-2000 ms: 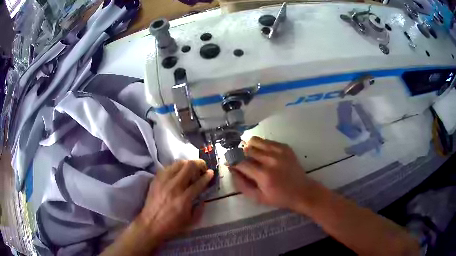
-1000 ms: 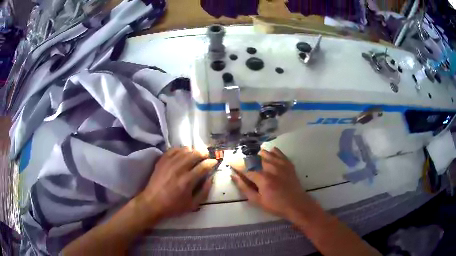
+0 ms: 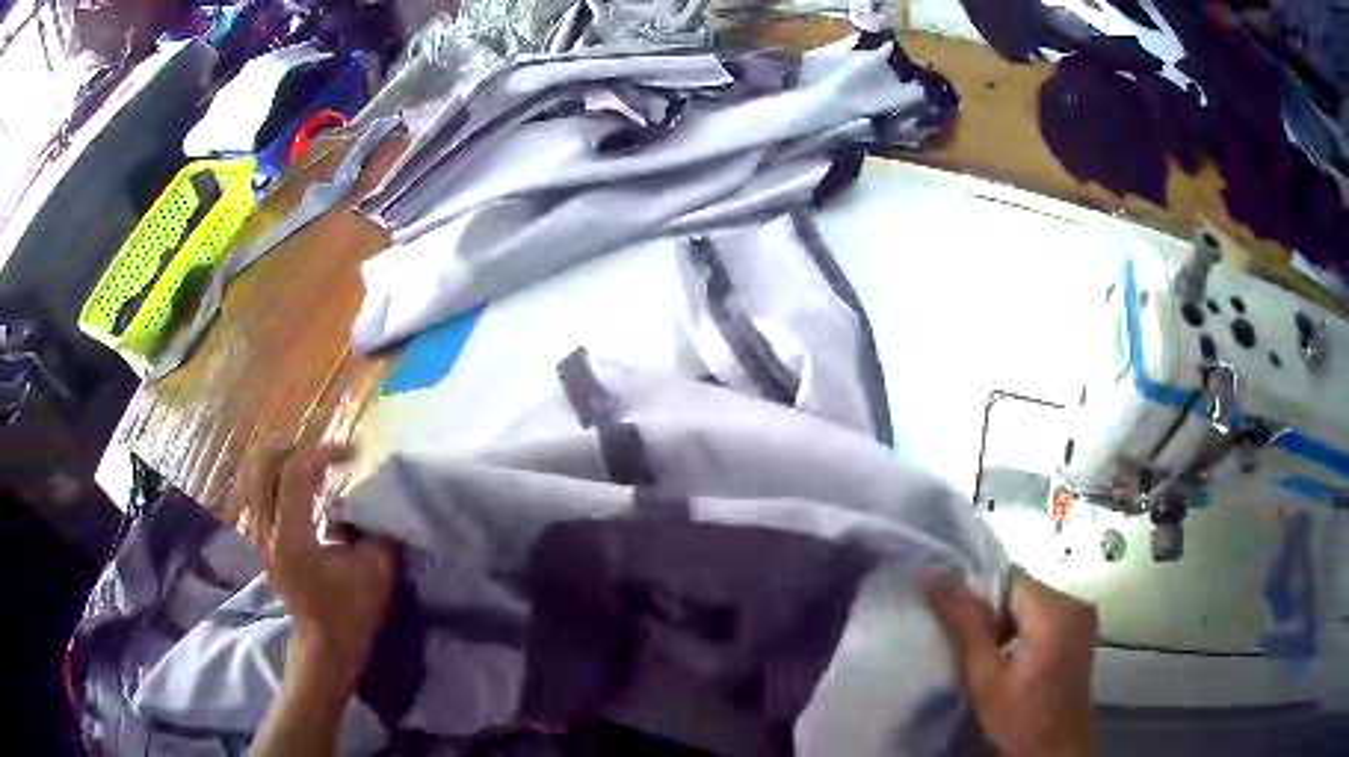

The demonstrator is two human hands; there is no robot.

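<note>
The garment [image 3: 769, 459], light grey with dark purple-grey panels and bands, is spread between my two hands over the front of the white table. My left hand [image 3: 318, 547] grips its left edge, thumb and fingers closed on the cloth. My right hand [image 3: 1021, 651] grips its right part, below and left of the needle area. The lower part of the garment hangs towards me and is cut off by the frame's bottom edge. The sewing machine [image 3: 1184, 399] stands at the right, its lamp lit; no cloth shows under the presser foot.
Long grey cut pieces [image 3: 592, 207] lie heaped at the back of the table. A yellow-green basket [image 3: 175, 259] stands at the far left on brown wood. Dark purple pieces [image 3: 1110, 119] lie at the back right. Grey-lilac tape strips [image 3: 1290, 584] are on the machine bed.
The view has swung left. My hands have left the needle area and moved apart, taking hold of the garment. The garment, earlier bundled left of the needle, is now pulled open in front of me.
</note>
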